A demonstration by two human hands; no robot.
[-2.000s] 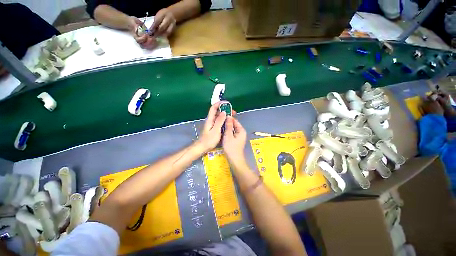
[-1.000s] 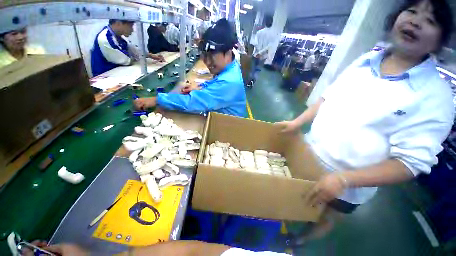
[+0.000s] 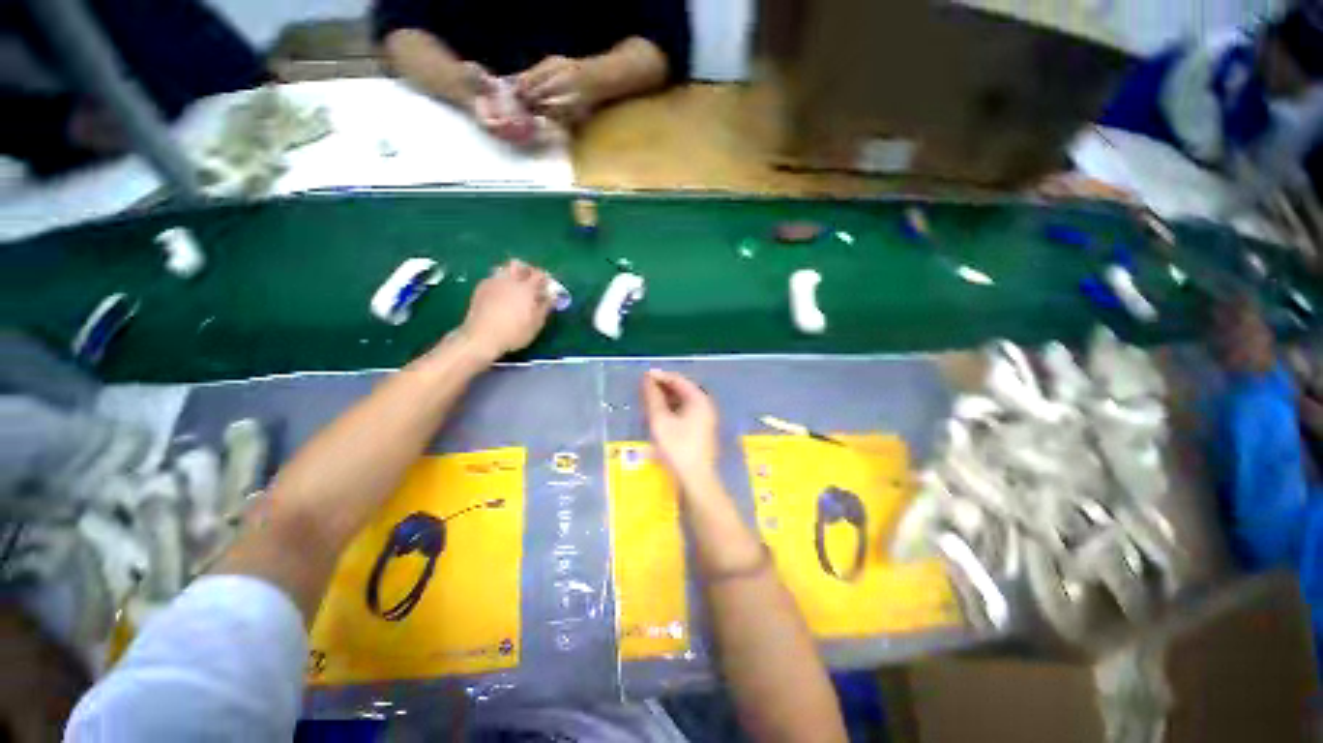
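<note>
My left hand [image 3: 508,308] is over the green belt [image 3: 682,232], its fingertips at a small white-and-blue unit [image 3: 556,295]; blur hides whether the fingers still grip it. My right hand [image 3: 679,414] is above the grey printed sheet [image 3: 726,399], fingers bent close together, with nothing visible in it. A white unit with blue inside [image 3: 620,305] lies on the belt to the right of my left hand. Another such unit [image 3: 406,290] lies to its left. A plain white shell [image 3: 807,301] lies further right.
Shell piles lie at right [image 3: 1045,465] and left [image 3: 160,508]. A pen-like tool [image 3: 795,430] lies by the right yellow panel. An open carton [image 3: 1001,697] is at lower right. Across the belt are a person's hands [image 3: 530,99] and a large carton [image 3: 929,87]. A blue sleeve [image 3: 1262,450] is at far right.
The view has swung from the right aisle back to the bench. Compared with two seconds ago, my hands have parted: the left is out over the belt, the right is back over the sheet.
</note>
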